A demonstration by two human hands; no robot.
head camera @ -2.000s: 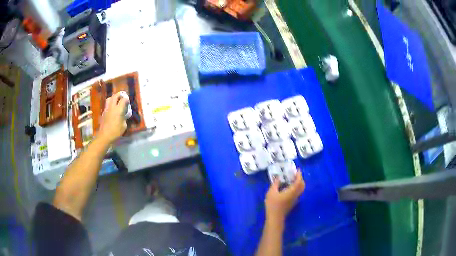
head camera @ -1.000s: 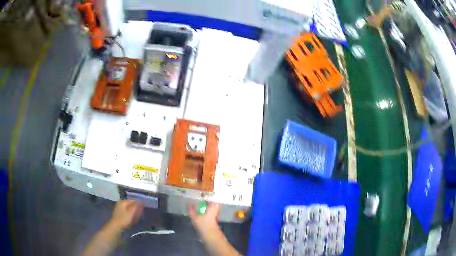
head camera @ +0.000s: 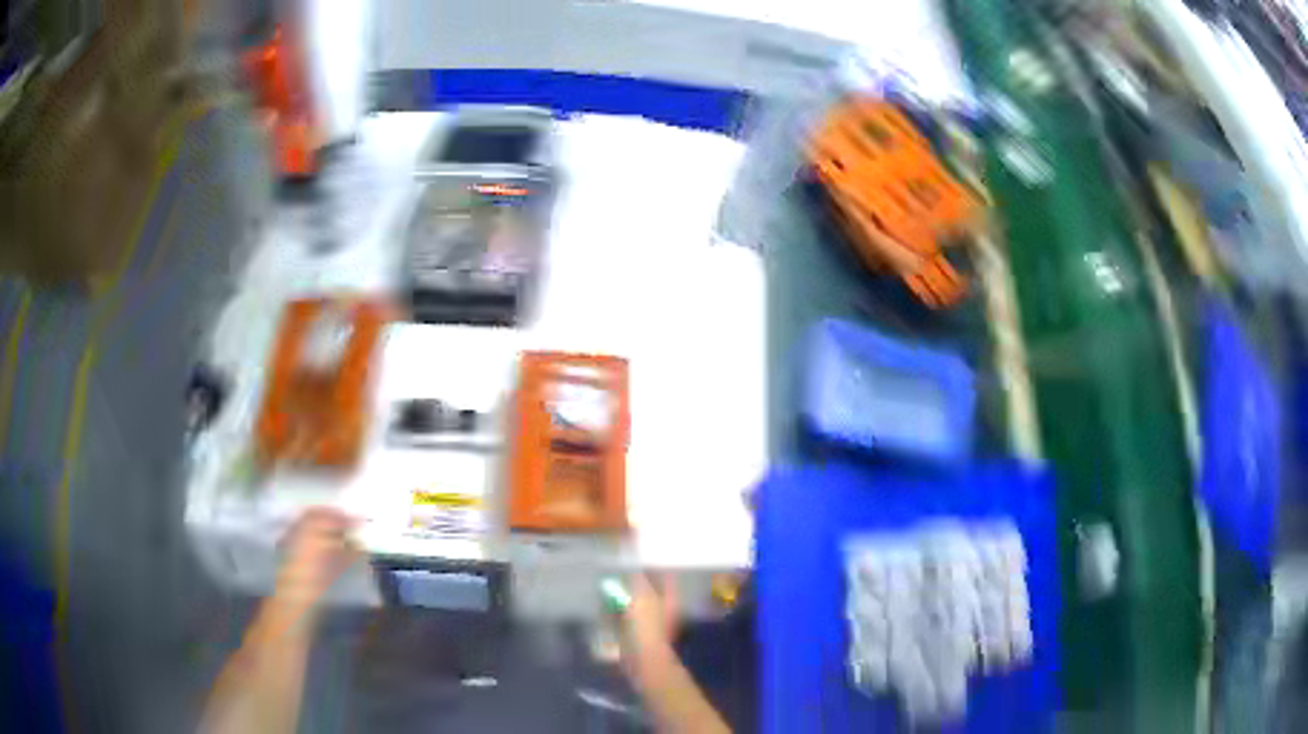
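Note:
The view is blurred. My left hand is at the machine's front edge, below the left orange-brown fixture. My right hand is at the green-lit start button on the front edge, below the right fixture. No held thing shows in either hand, but blur hides the fingers. Each fixture has a whitish unit in its upper part, at left and right. Both fixtures lie flat on the white machine top.
The screw feeder stands behind the fixtures, with the orange screwdriver head at back left. Right of the machine are stacked orange plates, a blue screw bin, white units on a blue sheet and the green belt.
Both hands have left the open right fixture and the unit rows; that fixture is now closed. Since one second ago, the left fixture has come forward and my left hand has moved left.

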